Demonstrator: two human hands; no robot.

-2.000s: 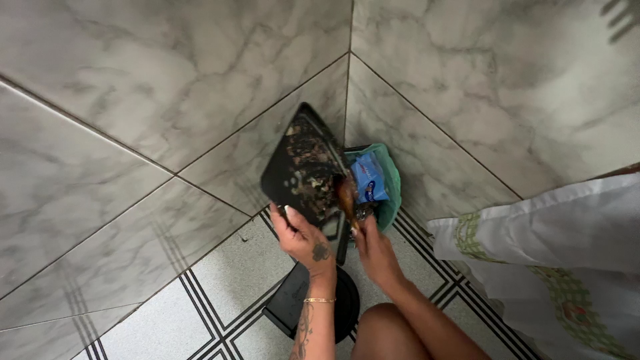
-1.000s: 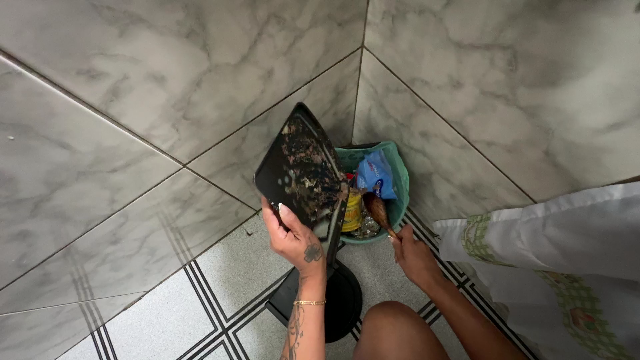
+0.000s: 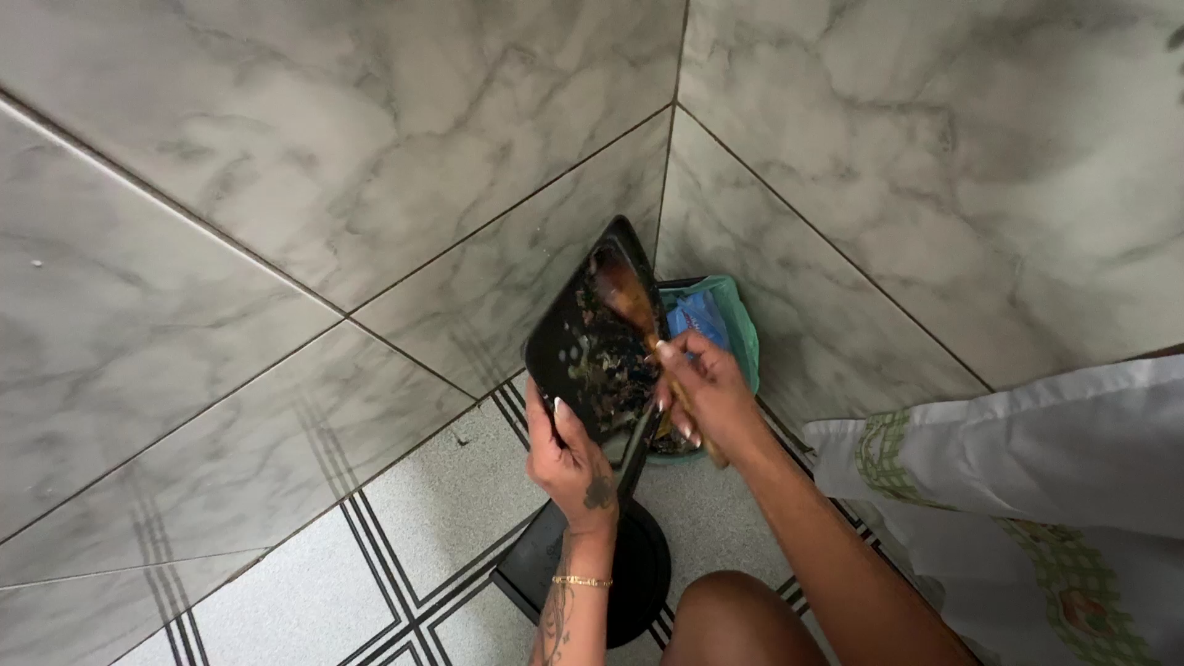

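Note:
My left hand (image 3: 572,453) grips the near left edge of a black baking pan (image 3: 564,347), which is tilted above a waste bin. Dark, burnt-looking food scraps (image 3: 601,365) cling to the pan's inside. My right hand (image 3: 708,393) holds a wooden spoon (image 3: 624,291) by its handle, with the blurred bowl of the spoon against the upper part of the pan. Under and right of the pan stands the bin, lined with a green bag (image 3: 745,347). A blue wrapper (image 3: 698,314) lies in it; the pan and my right hand hide much of the rest.
Marbled wall tiles (image 3: 499,268) meet in a corner behind the bin. A white cloth curtain (image 3: 1008,462) with green checked trim hangs at the right. On the floor, near my left forearm, lie a black round object (image 3: 643,573) and a flat black piece (image 3: 532,564). My knee (image 3: 740,620) is at the bottom.
One second ago the spoon was over the bin's contents; now my right hand has moved up and left, and the spoon is on the pan. My left hand still holds the pan.

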